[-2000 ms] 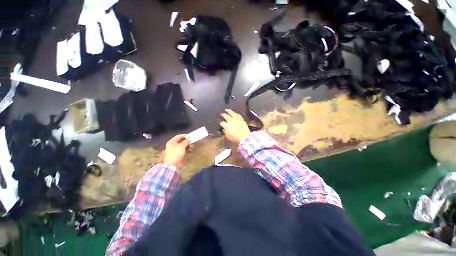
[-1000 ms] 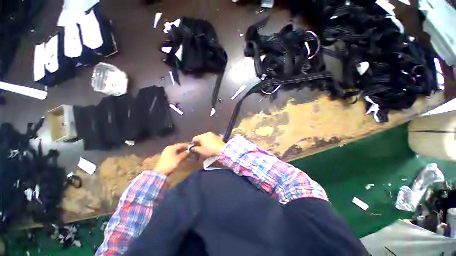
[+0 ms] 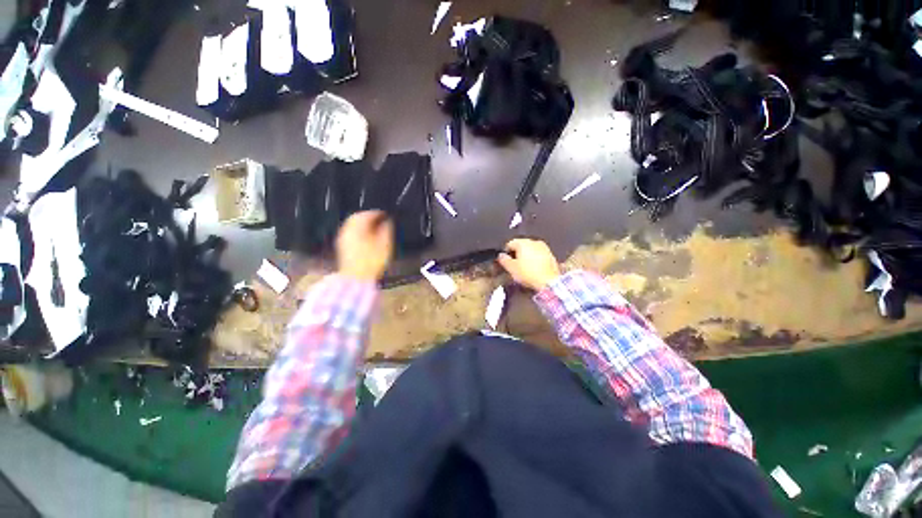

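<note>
A narrow black strap [image 3: 450, 265] lies across the table's front part, between my two hands. My right hand [image 3: 529, 263] pinches its right end with thumb and fingers. My left hand [image 3: 365, 246] is blurred, over the lower edge of the row of black panels [image 3: 409, 197]; its fingertips are not clear, and I cannot tell if it holds anything. A small white tag [image 3: 439, 280] lies against the strap between the hands. Another white tag [image 3: 495, 306] lies nearer to me, left of my right forearm.
A beige box [image 3: 240, 192] stands left of the panels, with a clear tub [image 3: 337, 126] behind it. Black heaps lie at left [image 3: 142, 263] and right [image 3: 698, 121]; a strap bundle [image 3: 511, 81] lies behind. The worn wood edge [image 3: 698, 293] borders a green floor [image 3: 844, 405].
The view has shifted. My hands, together a second ago, are now apart, the left over the panels. The strap that ran from the right heap to my hands now lies between them.
</note>
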